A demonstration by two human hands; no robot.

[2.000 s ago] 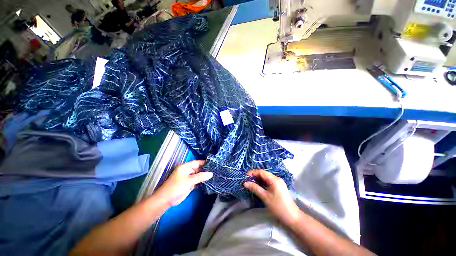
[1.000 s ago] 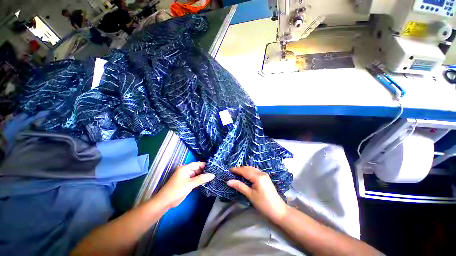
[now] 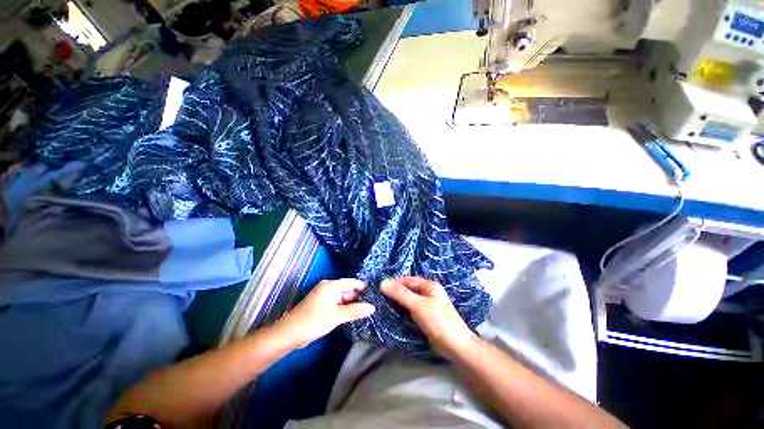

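Observation:
A dark navy garment (image 3: 335, 142) with pale blue-white broken lines lies heaped on the dark green side surface and hangs down onto my pale-covered lap. My left hand (image 3: 339, 308) pinches its lower part between thumb and fingers. My right hand (image 3: 419, 303) is close beside it, with its fingertips on the same cloth. The cloth between the fingertips is small and bunched, and the exact edge cannot be made out. A small white label (image 3: 384, 193) shows on the garment above my hands.
A white sewing machine (image 3: 578, 33) stands on the cream table (image 3: 536, 155) with a blue edge. A blue-handled tool (image 3: 663, 156) lies right of the needle area. A white paper strip (image 3: 173, 102) is on the heap. Blue-grey cloth (image 3: 92, 251) lies at left. A large white roll (image 3: 678, 281) is below the table.
My right hand has moved left along the cloth, closer to my left hand. My left hand has shifted slightly right and down. The view has tilted a little.

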